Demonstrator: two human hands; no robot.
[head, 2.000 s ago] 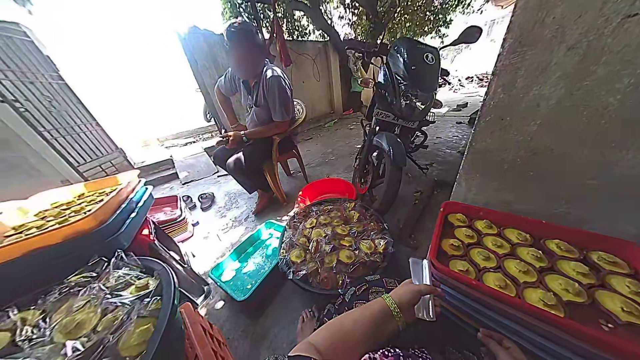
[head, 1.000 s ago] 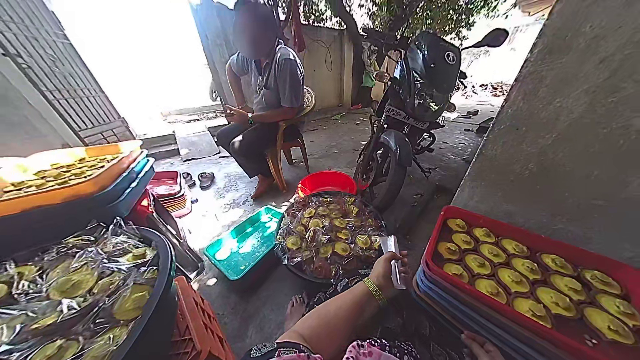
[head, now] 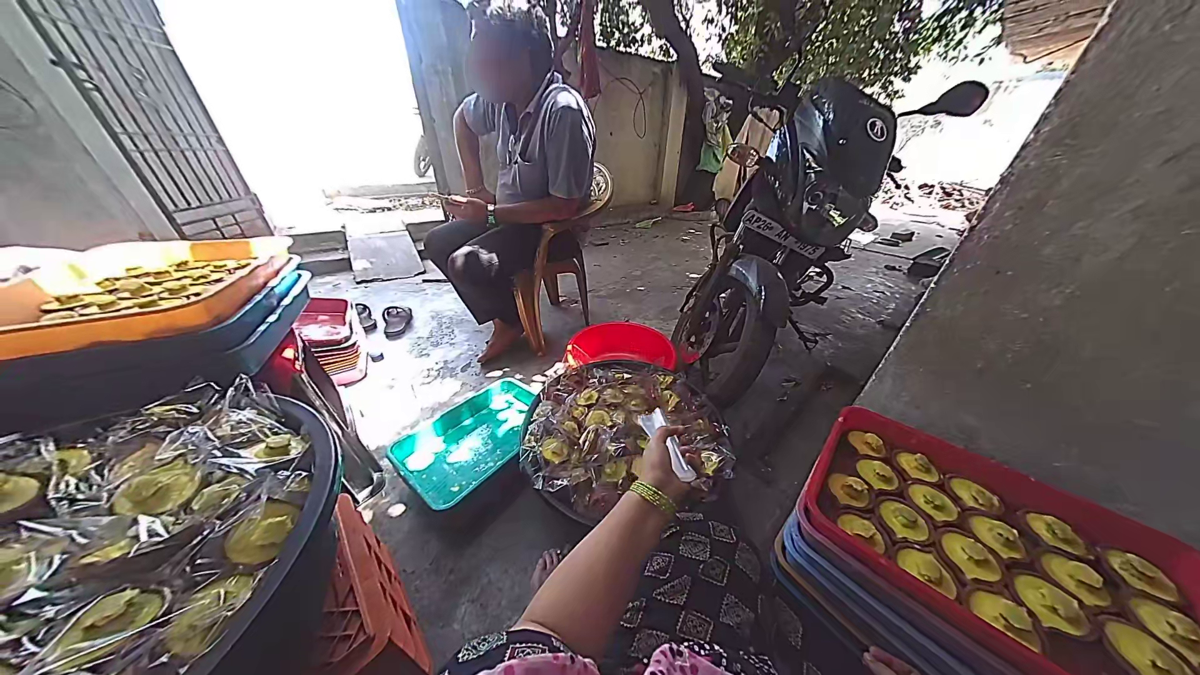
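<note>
My left hand point(head: 664, 461), with yellow-green bangles at its wrist, grips a narrow folded white or clear plastic piece point(head: 667, 444). It is over the near right part of a round basin point(head: 574, 514) filled with plastic-wrapped yellow-topped items point(head: 600, 412). Only some fingers of my right hand point(head: 886, 662) show at the bottom edge, beside a stack of trays; what they hold is hidden. The top red tray point(head: 947, 436) bears rows of round yellow-topped pieces point(head: 970, 555) with brown rims. At the left, a large dark tub point(head: 323, 469) holds more wrapped pieces.
A green tray point(head: 459, 445) and a red basin point(head: 621, 347) adjoin the round basin. Left are an orange tray point(head: 141, 333) on blue trays and an orange crate point(head: 370, 581). A person point(head: 530, 141) sits on a chair near a parked motorcycle point(head: 778, 234). A wall rises at right.
My left hand has moved left, away from the red tray's side and over the basin of wrapped items, with the plastic piece still held. The seated person remains in the chair.
</note>
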